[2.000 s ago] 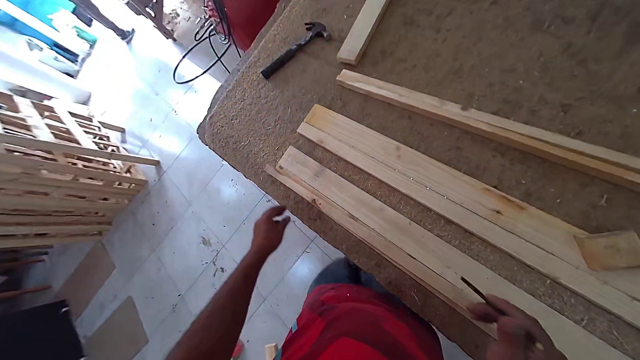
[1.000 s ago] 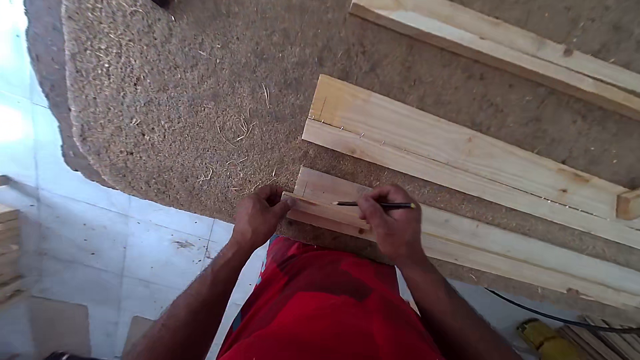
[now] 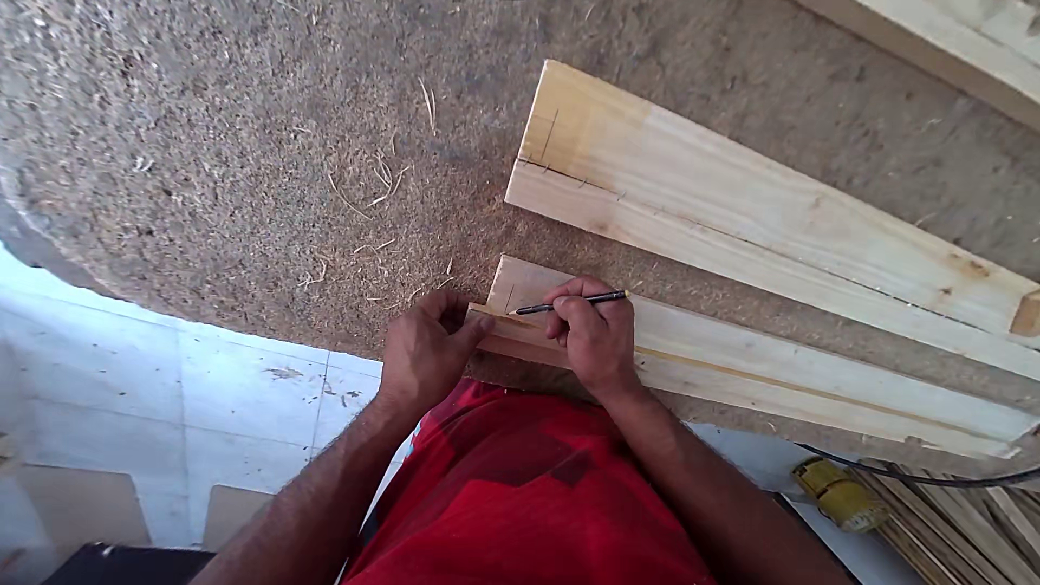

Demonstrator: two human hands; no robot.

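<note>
My right hand (image 3: 593, 329) holds a dark pencil (image 3: 573, 303), its tip on the wood near the left end of the front boards. My left hand (image 3: 431, 341) pinches the left end of a narrow wooden strip (image 3: 520, 329) between thumb and fingers. That strip lies along a wider pale board (image 3: 731, 341), which bears a short pencil line near its end. Farther back, a wide board (image 3: 691, 146) with a yellowish end lies against a narrower board (image 3: 634, 231). Pencil marks show at their left ends and across the seam.
The boards rest on a rough, dusty worktable (image 3: 244, 162) with curled wood shavings. More timber (image 3: 934, 49) lies at the back right, and a small wood block (image 3: 1026, 315) at the right edge. Below the table are a yellow power tool (image 3: 841, 494), a black cable (image 3: 934, 479) and wood strips (image 3: 959, 528).
My left hand, held off the boards two seconds ago, is now on the strip's end. My right hand has brought the pencil left to that end. The view has shifted markedly.
</note>
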